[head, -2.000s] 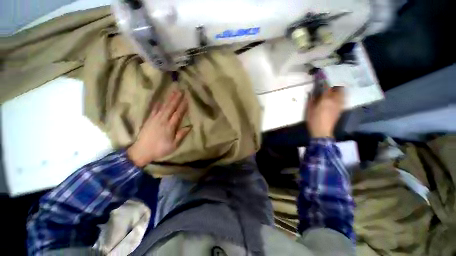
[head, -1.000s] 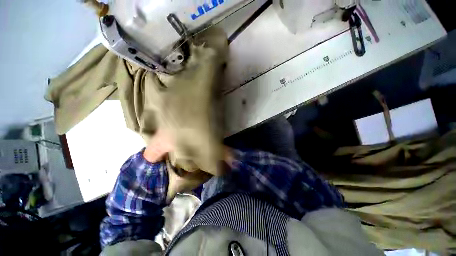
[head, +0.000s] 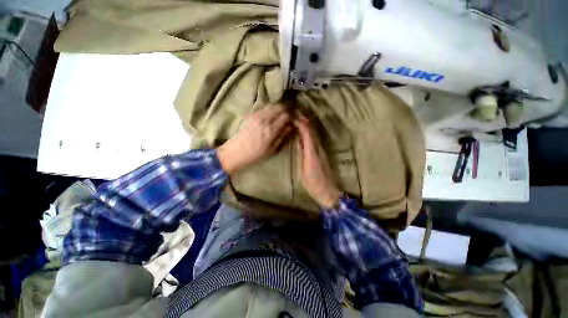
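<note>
The tan garment piece (head: 373,143) lies bunched on the white table under the sewing head and hangs over its near edge towards my lap. A seam line runs down it between my hands. My left hand (head: 258,138) lies on the cloth left of the seam, fingertips close below the needle area. My right hand (head: 313,160) rests on its edge on the cloth just right of the seam. Whether the fingers pinch the cloth is hard to see. The white sewing machine (head: 430,46) with blue JUKI lettering stands above. The presser foot and needle are hidden.
Dark thread snips (head: 463,159) and a pink slim tool (head: 475,159) lie on the table (head: 112,118) at the right. A white card (head: 443,243) and a tan cloth pile (head: 454,289) are low at the right. Off-white cloth (head: 176,251) is low at the left.
The garment has been moved up from my lap and spread under the needle area. Both hands have come up onto it, side by side. The view has also turned and shifted.
</note>
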